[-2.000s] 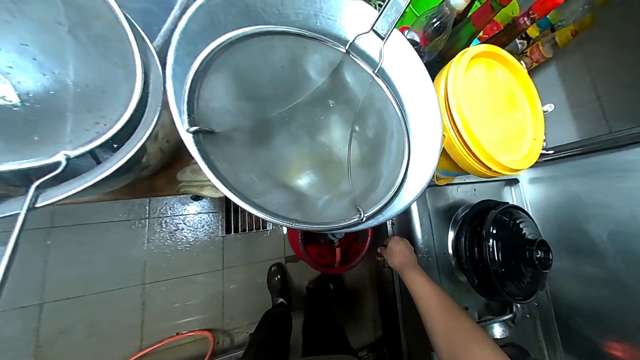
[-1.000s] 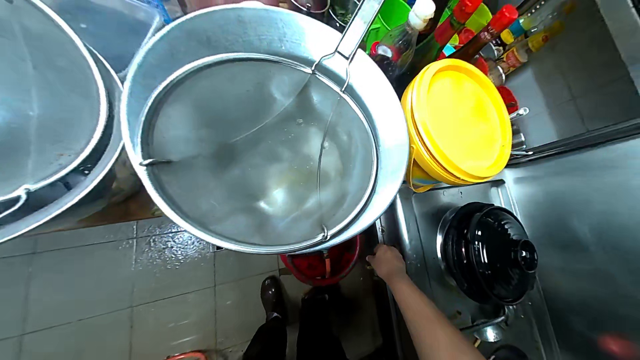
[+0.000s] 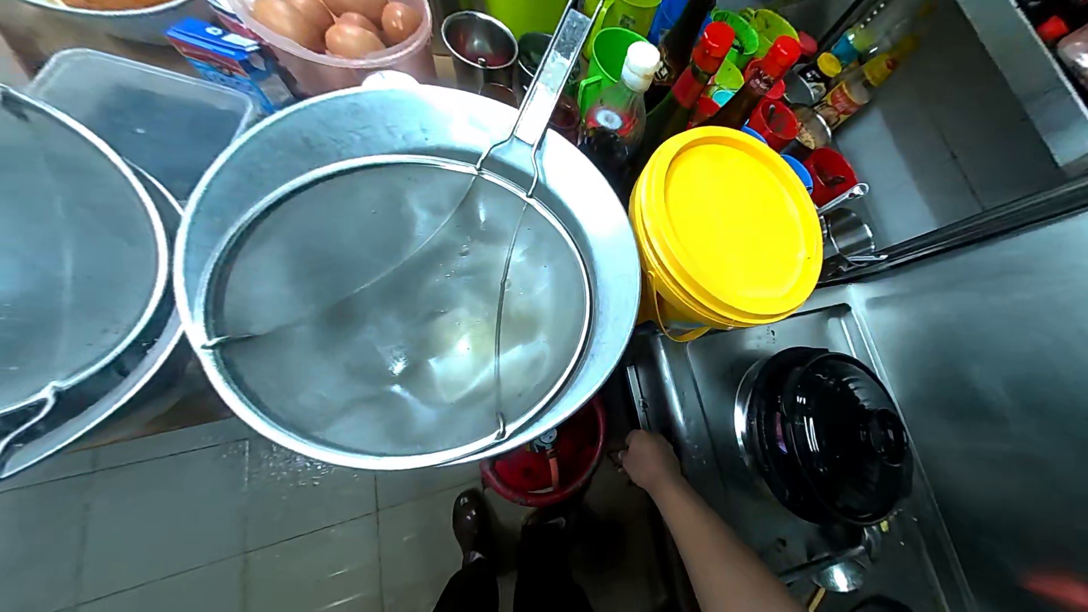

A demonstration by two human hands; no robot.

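Note:
My right hand (image 3: 650, 459) is low beside the front edge of the metal counter, fingers curled near a small part in the dark gap; what they touch is hard to make out. To its upper left stands a large metal pot (image 3: 625, 255) with cloudy liquid and a long-handled wire strainer (image 3: 557, 81) lying in it. Below the pot, a red bucket (image 3: 586, 455) holds a gauge with a hose. A yellow lidded bucket (image 3: 727, 221) sits above my hand, and a black lidded pot (image 3: 841, 433) to its right. My left hand is out of view.
Another large pot with a strainer (image 3: 68, 255) stands at the left. Behind are a clear plastic container (image 3: 153, 102), a pink tub of eggs (image 3: 357, 42), a metal cup (image 3: 480, 42) and several bottles (image 3: 705, 59). A ladle (image 3: 841, 574) lies low right, on the metal surface. The tiled floor (image 3: 314, 510) is wet.
The view has shifted, bringing the egg tub and more bottles into sight. My right hand stays low by the counter's front edge. No other plain change shows.

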